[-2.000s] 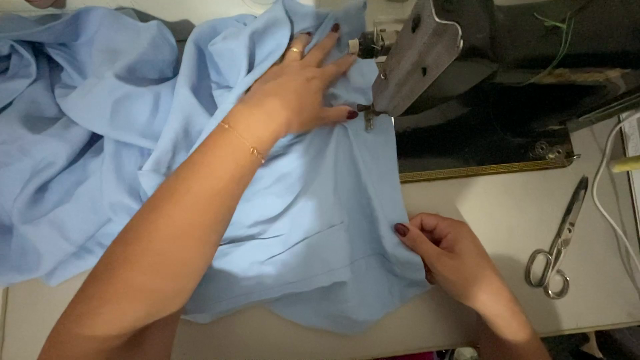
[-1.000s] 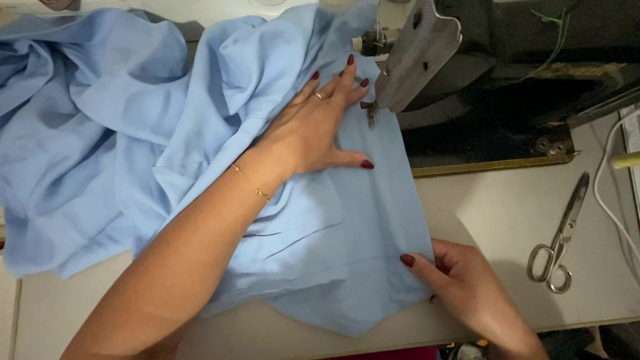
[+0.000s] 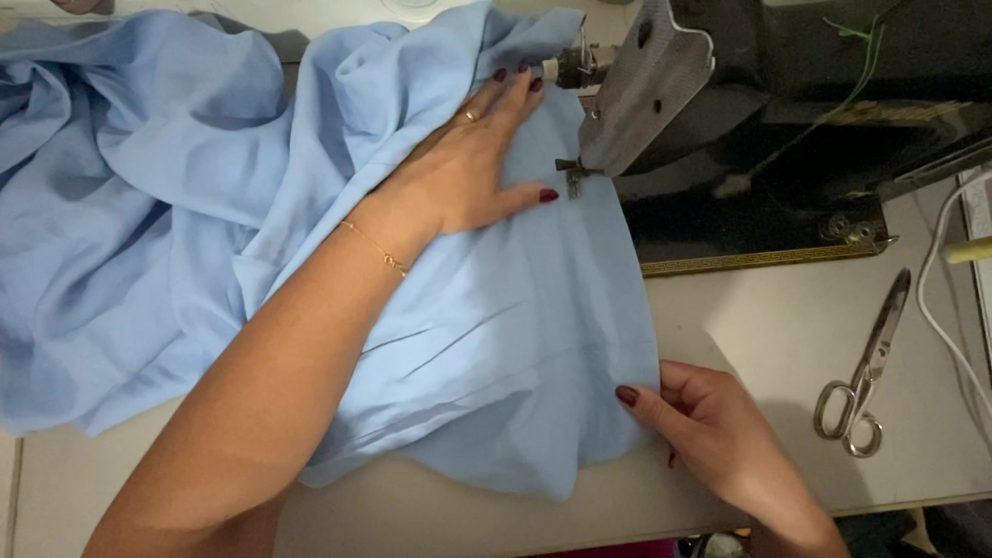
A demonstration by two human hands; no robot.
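Light blue fabric (image 3: 511,310) lies in folds across the left and middle, its right edge passing under the presser foot (image 3: 573,182) of a black sewing machine (image 3: 744,170). My left hand (image 3: 465,167) rests on the fabric with its fingers spread, left of the presser foot, and holds nothing. Its thumb tip is close beside the foot. At the fabric's lower right edge, my right hand (image 3: 713,434) pinches the cloth between thumb and fingers. The needle is hidden behind the machine's metal face plate (image 3: 655,74).
Metal scissors (image 3: 860,380) lie on the pale table (image 3: 721,310) to the right of my right hand. A white cable (image 3: 930,279) curves along the far right, near a yellow rod-like thing (image 3: 969,250). Green thread (image 3: 852,89) lies over the machine's body.
Between two seconds and one second ago, my left hand slid down and away from the foot, and my right hand shifted slightly right and down. Little has changed since.
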